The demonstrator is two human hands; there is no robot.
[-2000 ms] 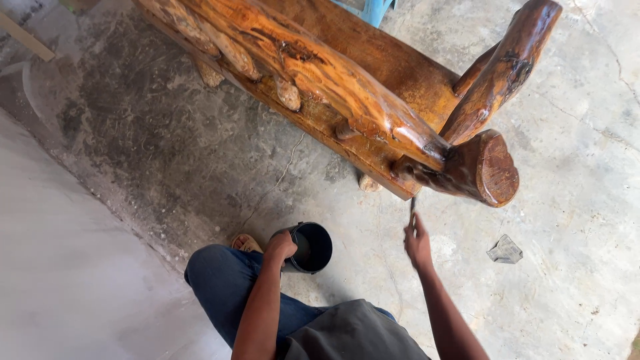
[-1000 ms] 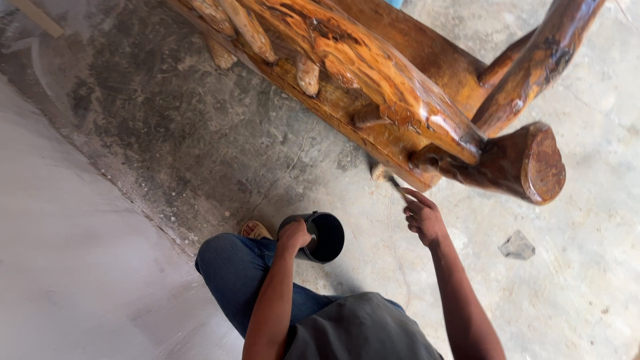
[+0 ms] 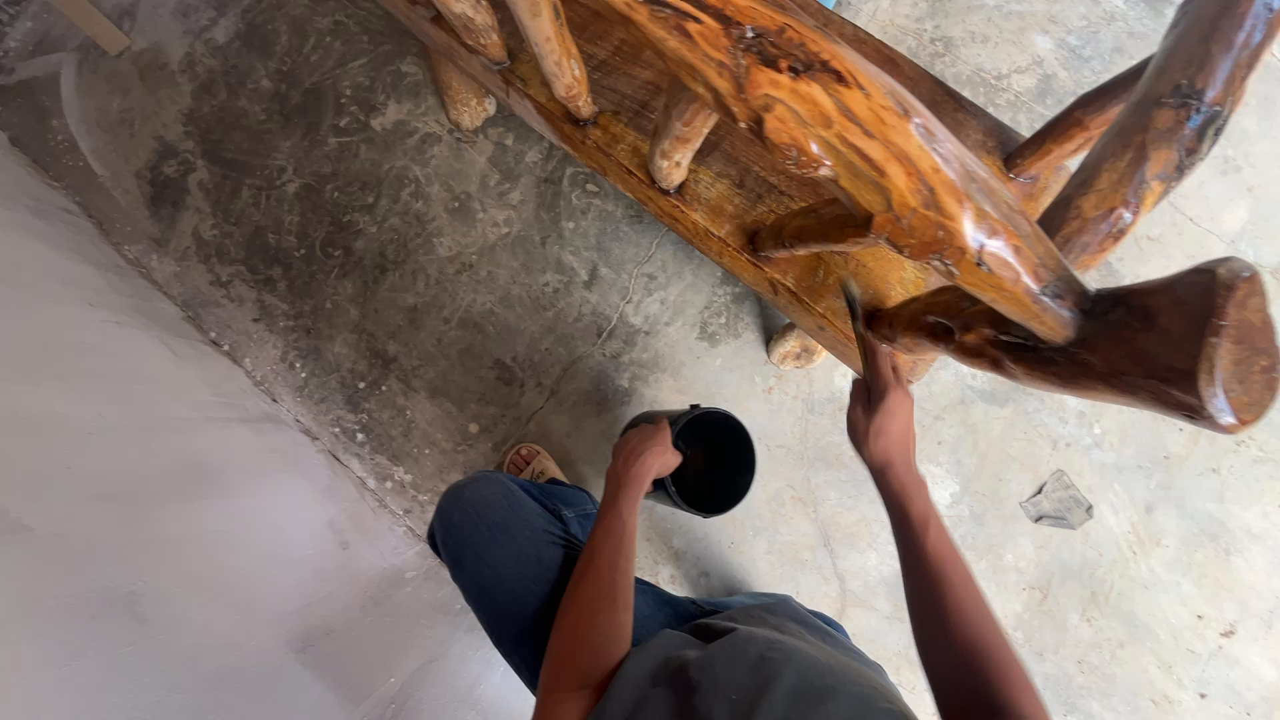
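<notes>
My left hand (image 3: 645, 455) grips the rim of a black bucket (image 3: 715, 462), tilted so that its dark inside shows; what it contains cannot be made out. In my right hand (image 3: 882, 415) is a thin brush (image 3: 856, 315), its tip over the seat plank near the end of a glossy log bench (image 3: 800, 270). The brush is partly blurred, and my fingers hide its handle. Close to the brush, a brown branch-like support (image 3: 940, 318) joins the bench's thick polished rail (image 3: 900, 130).
A pale stub leg (image 3: 796, 346) shows under the bench edge. The thick log end (image 3: 1240, 345) juts out at the right. A crumpled grey scrap (image 3: 1058, 500) lies on the concrete floor. A pale wall (image 3: 200, 480) runs along the left.
My right hand has moved the brush from below the bench's edge up onto the seat plank. The left hand still holds the bucket. The view has shifted somewhat.
</notes>
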